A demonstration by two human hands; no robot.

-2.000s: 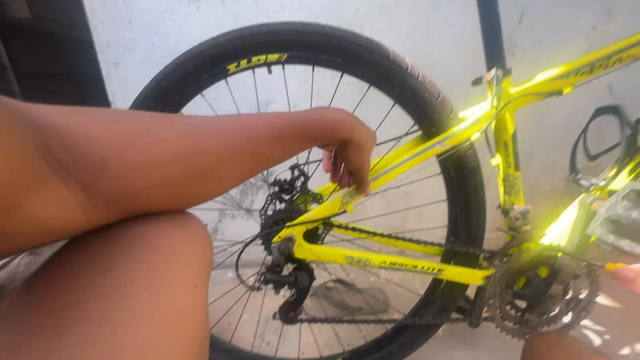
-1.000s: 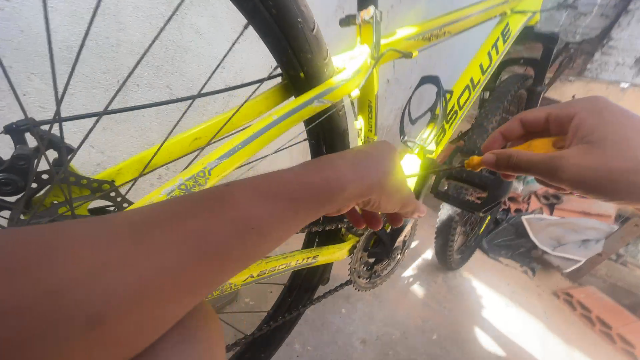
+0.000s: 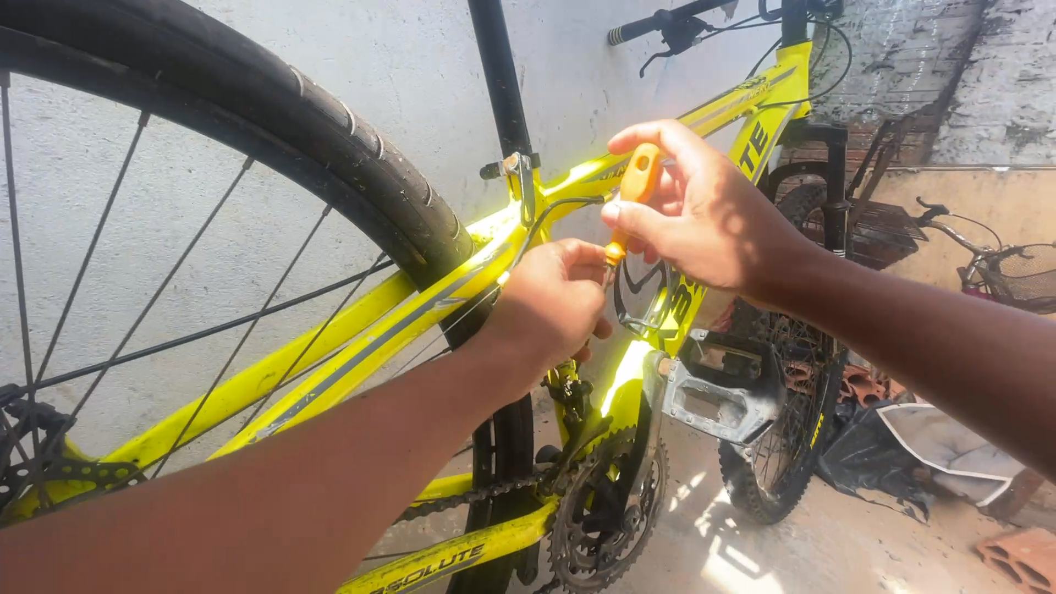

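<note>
My right hand (image 3: 701,206) holds the orange handle of a screwdriver (image 3: 640,177), which points down beside the seat tube of a yellow bicycle frame (image 3: 734,111). Close against its lower end is my left hand (image 3: 557,305), fingers curled around the shaft; the tip is hidden behind them. Just above my left hand a black cable runs past the seat clamp (image 3: 520,186). A black bottle cage (image 3: 639,297) shows behind the screwdriver. Below both hands are the front derailleur (image 3: 571,392), the chainrings (image 3: 606,511) and a grey pedal (image 3: 722,400).
The rear wheel's tire (image 3: 330,124) fills the upper left, beside a pale wall. Past the front wheel (image 3: 780,412) lie a black and white bag (image 3: 932,454) and hollow bricks (image 3: 1023,553). Another bicycle with a basket (image 3: 1027,276) stands at the right.
The view has shifted. The screwdriver, near level in my right hand one second ago, now stands upright with its handle on top. My left hand is now near the seat tube, touching the screwdriver's lower end.
</note>
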